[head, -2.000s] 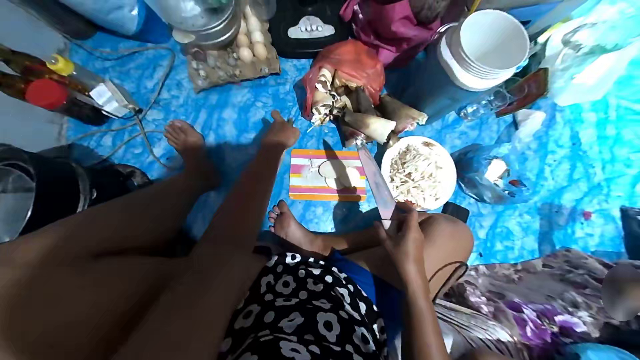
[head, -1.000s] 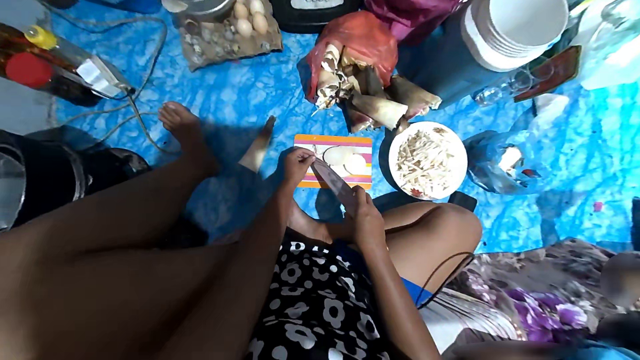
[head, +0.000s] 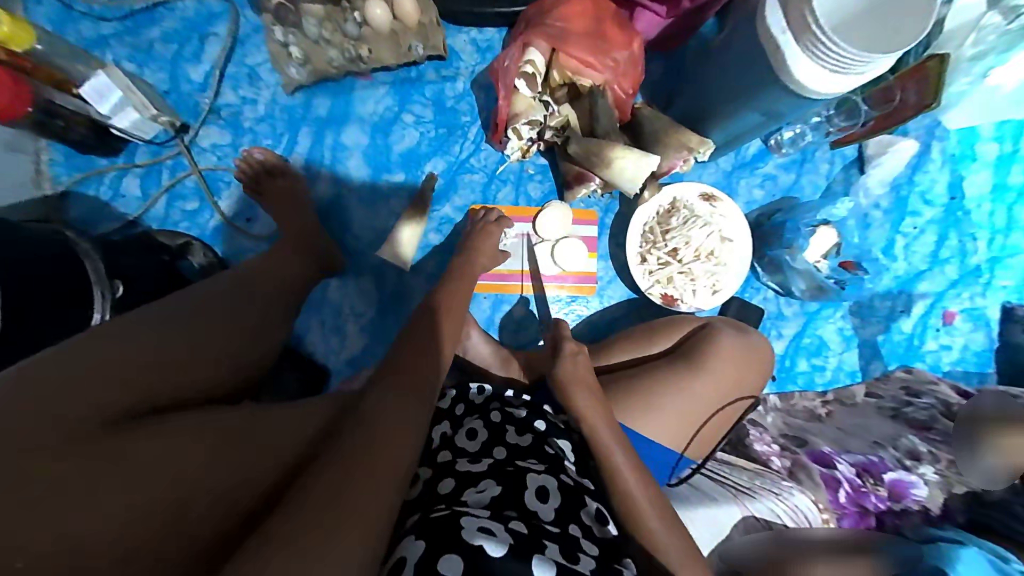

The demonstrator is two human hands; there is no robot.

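My right hand [head: 565, 350] grips the handle of a knife [head: 539, 280], whose blade lies over a striped cutting board [head: 496, 278]. At the board's left side my left hand [head: 485, 238] holds down a pale piece, mostly hidden under the fingers. Round white slices [head: 553, 220] rest on the board, right of the blade. A white bowl [head: 747, 248] holding thin pale strips [head: 684, 248] stands just right of the board. A pointed piece of pale shoot or husk [head: 408, 228] lies on the blue sheet, left of my left hand.
A red plastic bag [head: 588, 28] with husked shoots [head: 612, 164] lies beyond the board. An egg tray [head: 352, 40] is at the back left, a large bucket [head: 740, 72] at the back right. Bottles [head: 56, 104] and a cable [head: 196, 172] are at left; a clear plastic bag [head: 800, 248] is beside the bowl.
Two seconds ago my left hand was left of the board; now it is on it. The knife has moved from the board's right side to over its middle. White slices now lie apart on the board.
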